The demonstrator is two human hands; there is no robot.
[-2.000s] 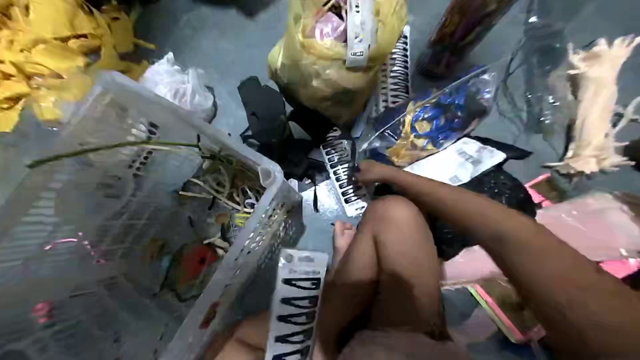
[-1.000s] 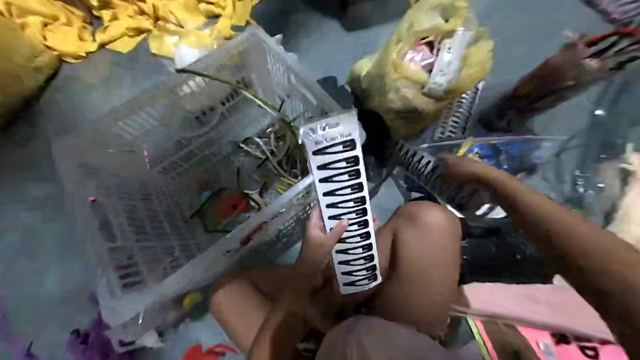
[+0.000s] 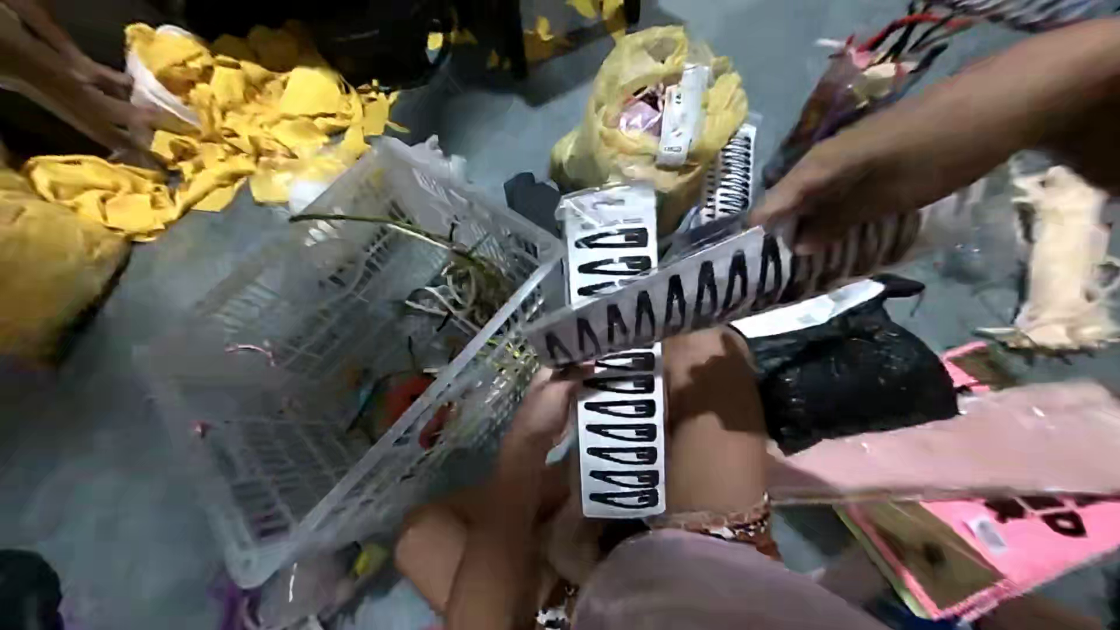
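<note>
My left hand grips a white card of black snap hair clips, which stands upright above my lap. A second card of black hair clips lies slantwise across the front of the first, its right end gripped by my right hand. The second card's left end reaches my left fingers, which are partly hidden behind it. Another card of clips leans beside a yellow plastic bag on the floor.
A translucent plastic basket with scraps stands at my left. Yellow cloth pieces lie beyond it, near another person's hands. At my right are a black plastic bag, pink packages and a cream bundle.
My left hand has kept its clip card. My right hand has lifted the other card from beside the bags and brought it across the first. The view has shifted.
</note>
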